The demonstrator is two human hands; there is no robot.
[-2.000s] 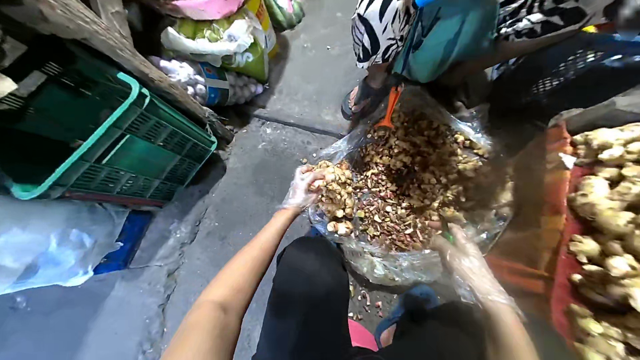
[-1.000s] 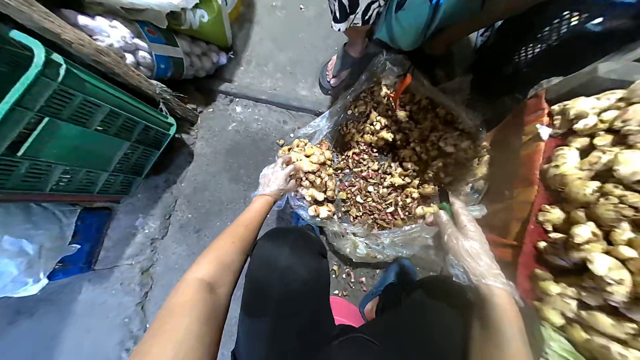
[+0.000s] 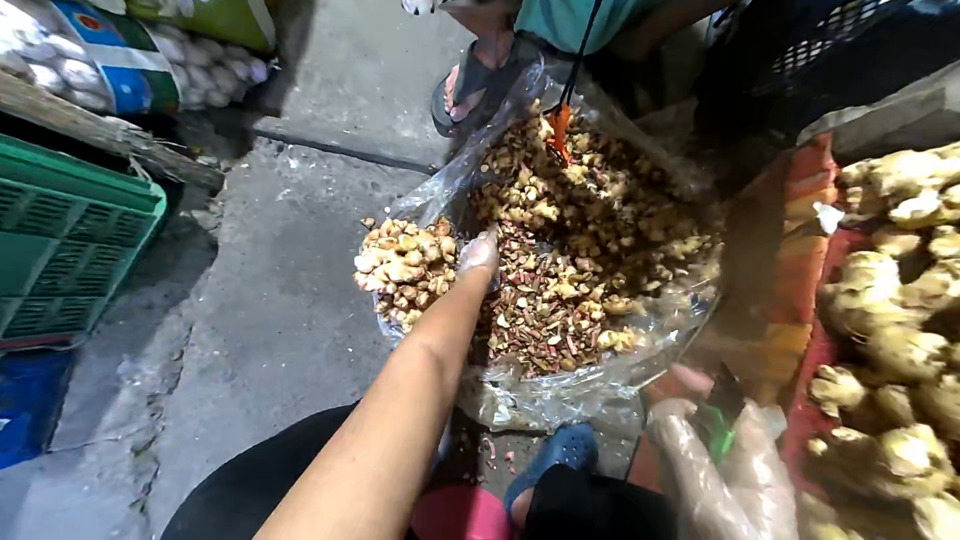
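Ginger pieces [image 3: 536, 199] and reddish-brown trimmings [image 3: 536, 307] lie on a clear plastic sheet [image 3: 592, 394]. A paler heap of ginger pieces [image 3: 405, 266] sits at its left side. My left hand [image 3: 480, 251], in a clear plastic glove, reaches between that heap and the larger pile; its fingers are partly hidden, so a hold cannot be told. My right hand [image 3: 716, 450], also gloved, is at the lower right, away from the pile, closed around a green-handled knife [image 3: 720, 435] with a dark blade. An orange object [image 3: 559, 133] on a dark cord is at the pile's far edge.
Large ginger roots [image 3: 892, 337] lie on red cloth at right. A green plastic crate [image 3: 67, 240] and a blue container [image 3: 30, 405] stand at left, below net bags of garlic [image 3: 210, 71]. Another person's sandalled foot [image 3: 465, 94] is beyond the sheet. A pink stool [image 3: 461, 514] is below me.
My left hand has moved right, off the pale heap's left side to between the heap and the main pile. My right hand, with the knife, has moved off the sheet's right edge toward me.
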